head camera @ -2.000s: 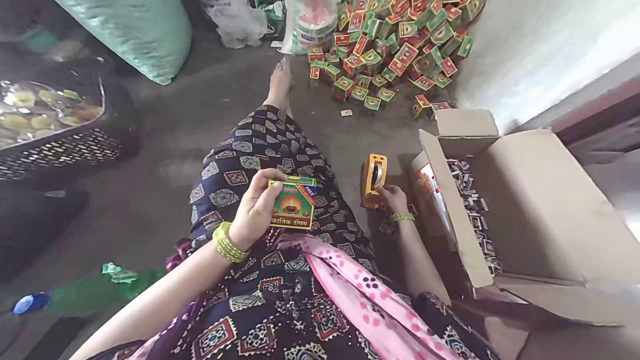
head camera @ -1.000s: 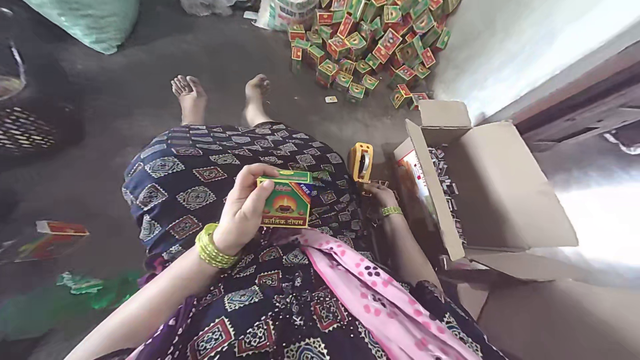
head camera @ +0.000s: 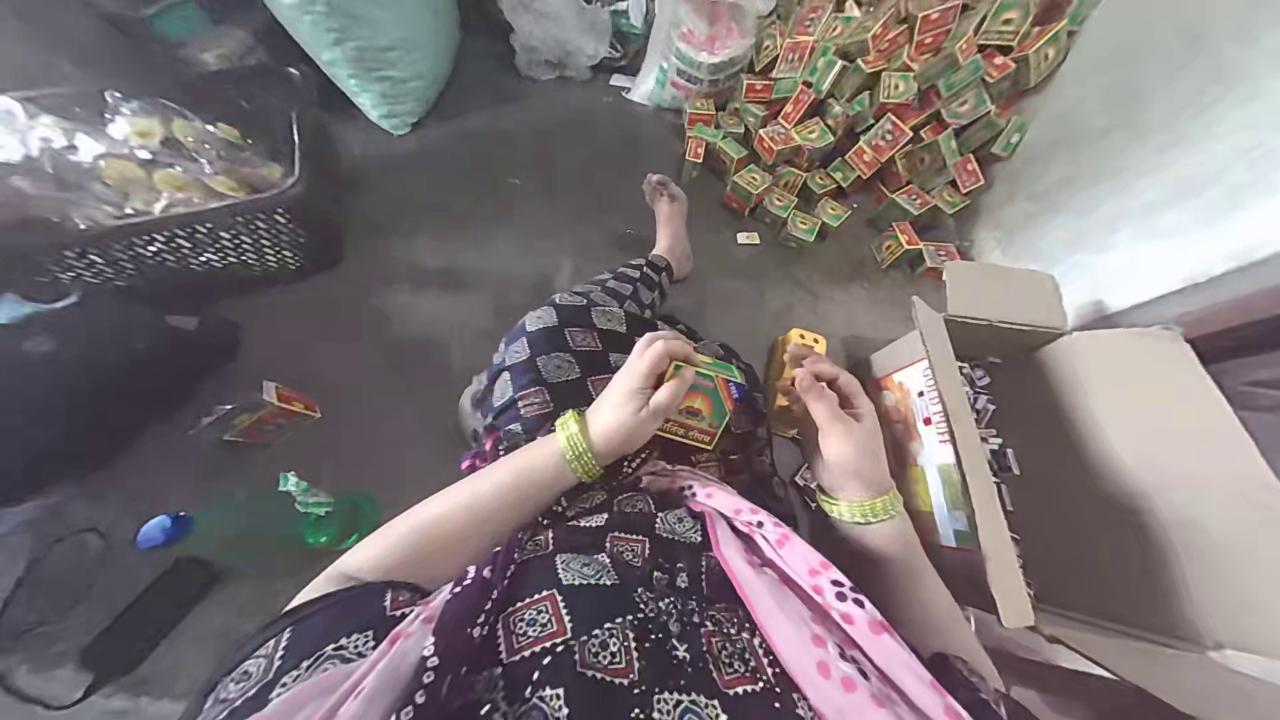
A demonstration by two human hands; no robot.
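My left hand (head camera: 640, 395) grips a small green printed cardboard box (head camera: 697, 405) by its upper left edge, above my lap. The box's printed front faces up towards me. My right hand (head camera: 838, 415) is apart from the box, to its right, with bent fingers partly over a yellow tape dispenser (head camera: 785, 385). Its thumb and fingertips are close together, and whether they pinch something small is unclear. The dispenser lies beside my leg, its middle partly hidden by my fingers.
An open cardboard carton (head camera: 1120, 450) with small packets stands at right. Many red and green boxes (head camera: 870, 130) are heaped at the top right. A black plastic basket (head camera: 190, 245) is at left, below a pale green sack (head camera: 375, 55). A green bottle (head camera: 340, 518) lies lower left.
My right hand has moved from the near end of the yellow dispenser to its right side, its fingers now more raised. My left hand still holds the green box. The view has shifted.
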